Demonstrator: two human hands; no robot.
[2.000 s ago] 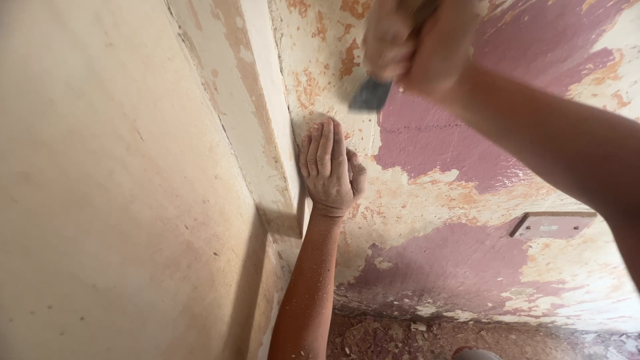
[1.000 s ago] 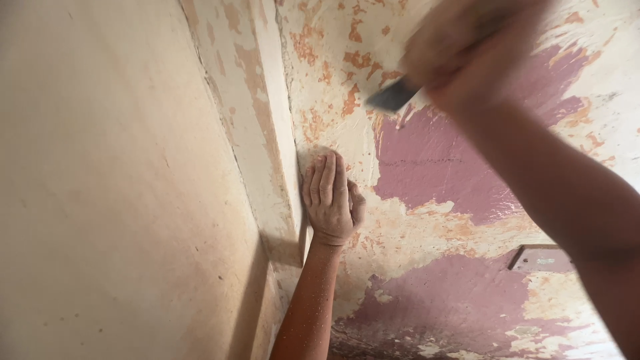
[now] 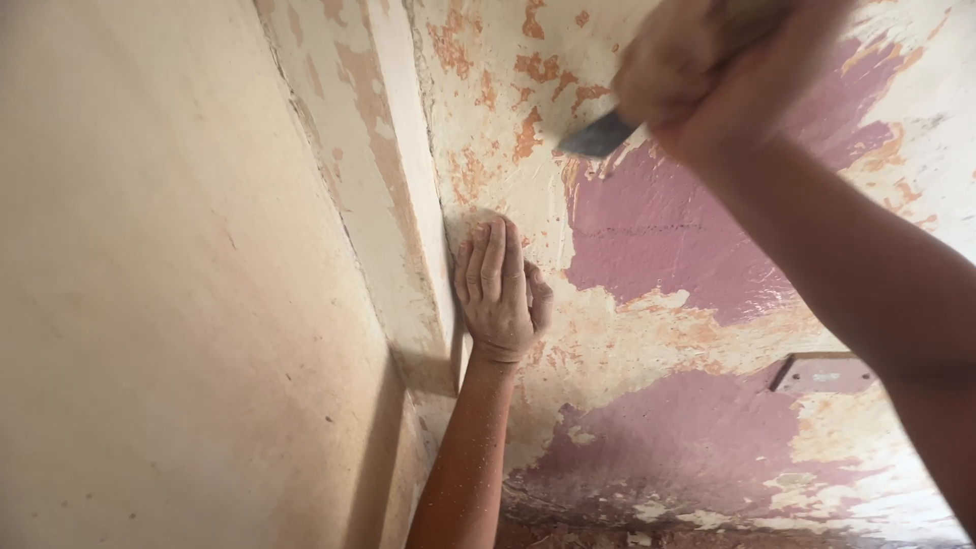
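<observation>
My left hand (image 3: 499, 286) lies flat on the partly stripped wall, fingers together and pointing up, its edge beside the wooden door frame (image 3: 396, 164); nothing is held in it. Blurred by motion, my right hand (image 3: 709, 76) grips the handle of a scraper (image 3: 598, 137). Its dark metal blade is at the upper left border of the purple paint (image 3: 663, 221); whether it touches the wall cannot be told. Around the blade the wall shows cream plaster with orange patches (image 3: 537, 69). Pale dust specks cover my left forearm.
A pale, smooth door or panel (image 3: 175, 290) fills the left side. Low on the wall at right, partly behind my right forearm, is a screwed-on plate (image 3: 823, 374). Flakes and debris (image 3: 564, 536) lie along the wall's foot.
My right hand with the scraper has moved to the right of where it was two seconds ago. My left hand stays flat on the wall. The view has shifted slightly.
</observation>
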